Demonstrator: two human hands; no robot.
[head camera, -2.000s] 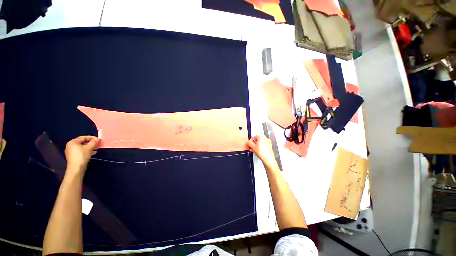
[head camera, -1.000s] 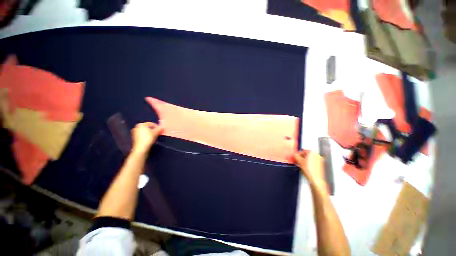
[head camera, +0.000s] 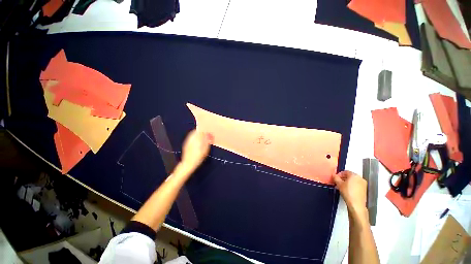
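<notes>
A narrow red-orange pattern piece (head camera: 289, 149) with a hole at its right end lies on the dark navy cloth (head camera: 248, 82). Its right end is near the cloth's right edge. My left hand (head camera: 195, 150), slightly blurred, has its fingertips on the lower corner of the pattern's left end. My right hand (head camera: 352, 186) pinches the lower right corner. A pale chalk line (head camera: 242, 165) runs below the pattern, with a gap at the left and close to its edge at the right. A clear ruler (head camera: 164, 139) lies on the cloth, partly under my left forearm.
Overlapping red-orange and tan patterns (head camera: 85, 103) lie at left. Two grey bars (head camera: 384, 85) lie on the white table edge, one (head camera: 370, 191) beside my right hand. Black-handled shears (head camera: 405, 181), small card patterns (head camera: 391, 135) and a tan card (head camera: 448, 242) are at right.
The camera view has swung left, so the cloth and tools sit farther right and the pattern pile shows fully. Both hands stay at the pattern's ends.
</notes>
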